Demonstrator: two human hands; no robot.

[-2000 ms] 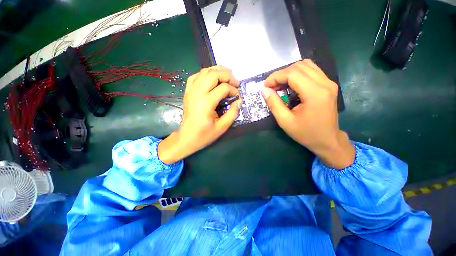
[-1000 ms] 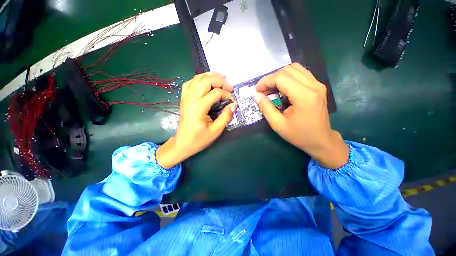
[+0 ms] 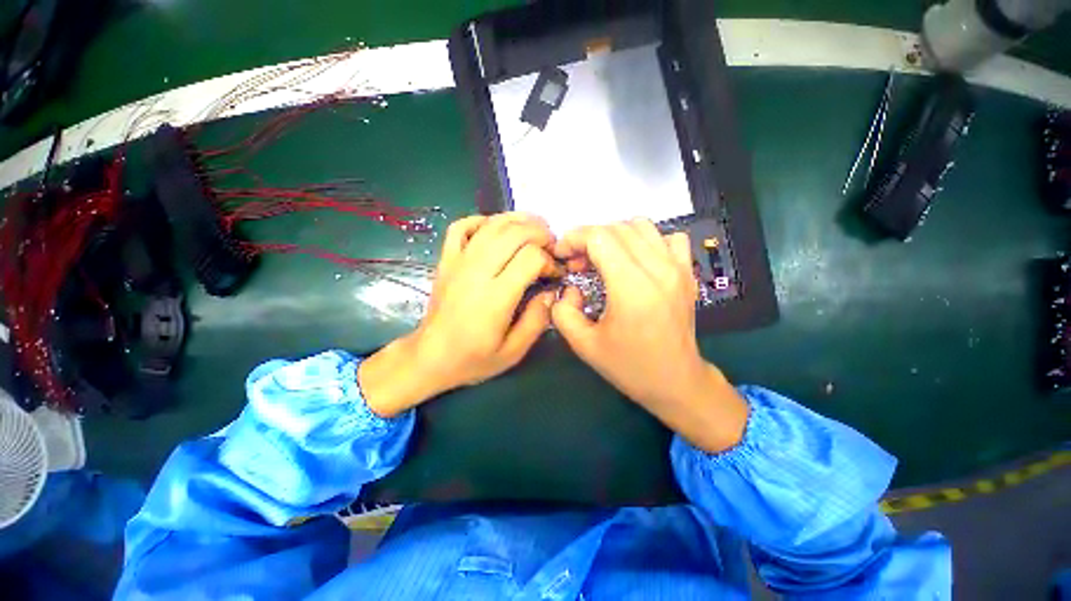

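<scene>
An open device housing with a black frame lies on the green bench in front of me. Its silver panel faces up, with a small black module on its upper left. My left hand and my right hand meet over the near end of the housing, fingertips close together. A bit of the circuit board shows between them; the rest is mostly covered. Any small part between the fingertips is hidden, so I cannot tell whether either hand holds something.
Red wire leads and a long black bar lie at left, above a white fan. At right are tweezers, a ridged black bar and a white arm. A white rail crosses the back.
My right hand has moved left to meet my left hand, uncovering the board's right end. The view has shifted, showing more of the housing's far end and the white arm.
</scene>
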